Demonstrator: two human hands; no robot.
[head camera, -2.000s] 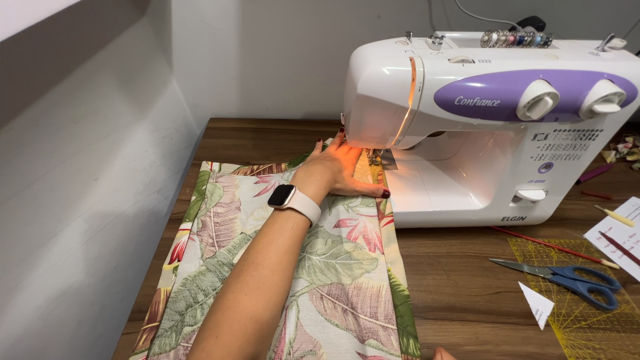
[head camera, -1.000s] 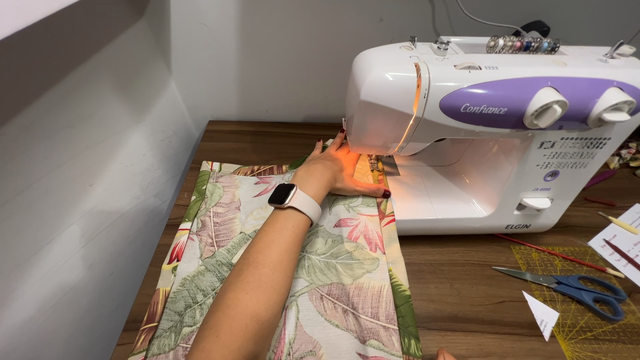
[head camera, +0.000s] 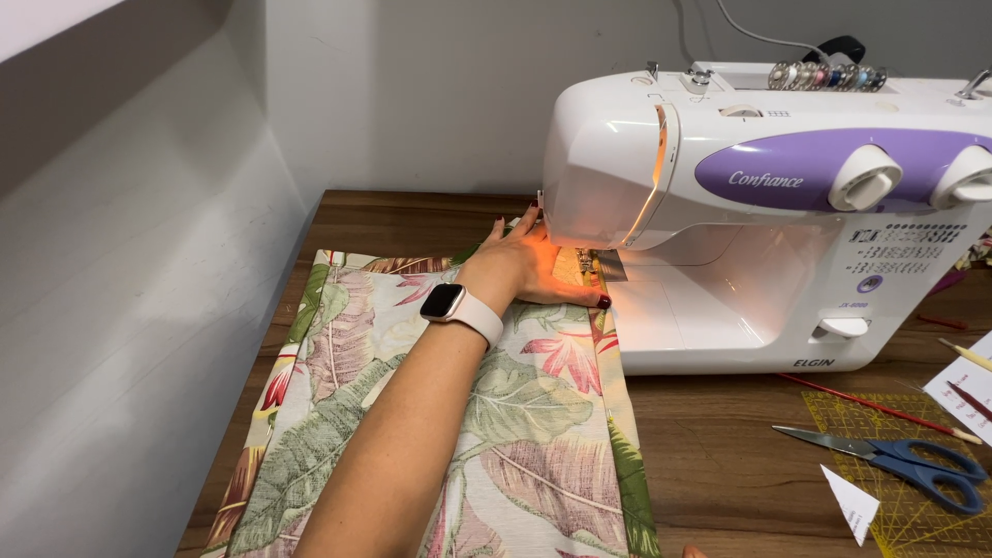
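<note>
My left hand (head camera: 535, 263), with a watch on its wrist, lies palm down with fingers spread on the leaf-print fabric (head camera: 527, 411). Its thumb rests by the folded right edge, just in front of the presser foot (head camera: 583, 260) of the white and purple Elgin sewing machine (head camera: 612, 163). That edge of the fabric runs under the foot, lit by the machine's lamp. Of my right hand (head camera: 694, 552) only a fingertip shows at the bottom edge, right of the fabric; what it touches is hidden.
Blue-handled scissors (head camera: 914, 461) lie on a yellow-lined transparent ruler (head camera: 914, 519) at the right, beside a paper triangle (head camera: 851, 504), a thin red stick (head camera: 876, 404) and papers (head camera: 965, 387). Bobbins (head camera: 828, 77) stand on top of the machine. Walls border the wooden table (head camera: 721, 457).
</note>
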